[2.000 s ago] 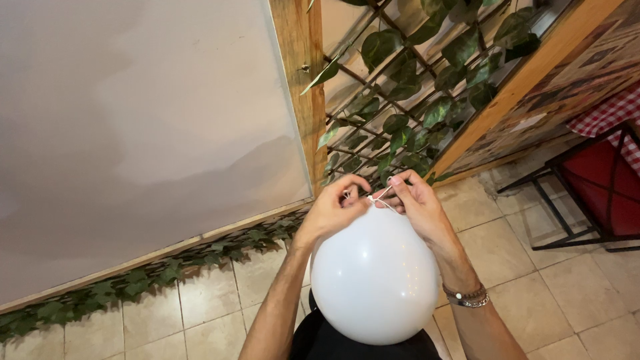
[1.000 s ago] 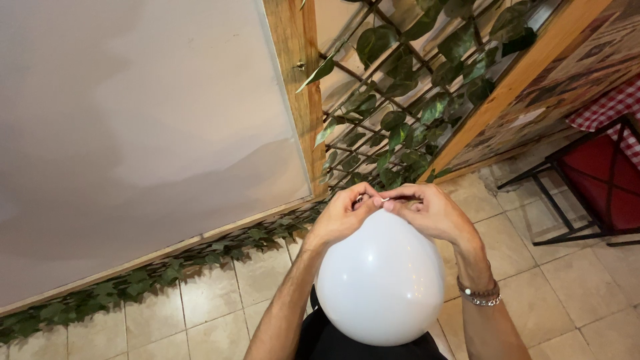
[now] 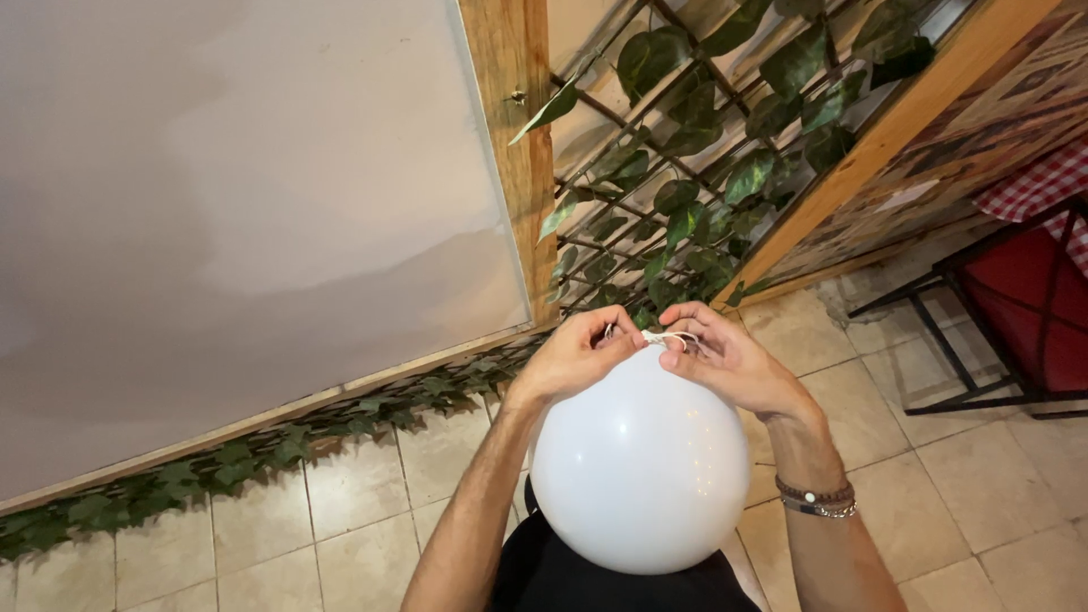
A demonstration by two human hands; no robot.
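Note:
A round, inflated white balloon (image 3: 639, 463) rests against my dark clothing, its neck at the top. White string (image 3: 667, 338) lies in loops at that neck. Pinched between thumb and fingers, the neck end and part of the string are in my left hand (image 3: 582, 353). My right hand (image 3: 727, 357) is just to the right, fingers curved and thumb apart from them, with a loop of string by the fingers; whether it grips the string is unclear. Bracelets (image 3: 816, 500) circle my right wrist.
Ahead stands a pale wall panel (image 3: 255, 204) with a wooden post (image 3: 518, 153) beside a lattice with green leaves (image 3: 680, 195). Leafy garland (image 3: 229, 463) runs along the panel's foot above the tiled floor (image 3: 365, 544). A red-seated metal chair (image 3: 1016, 306) is at right, near a checkered cloth (image 3: 1033, 183).
A second ago my hands met at the balloon's neck; now my right hand has drawn slightly away to the right and its fingers have spread. String loops show between the hands again.

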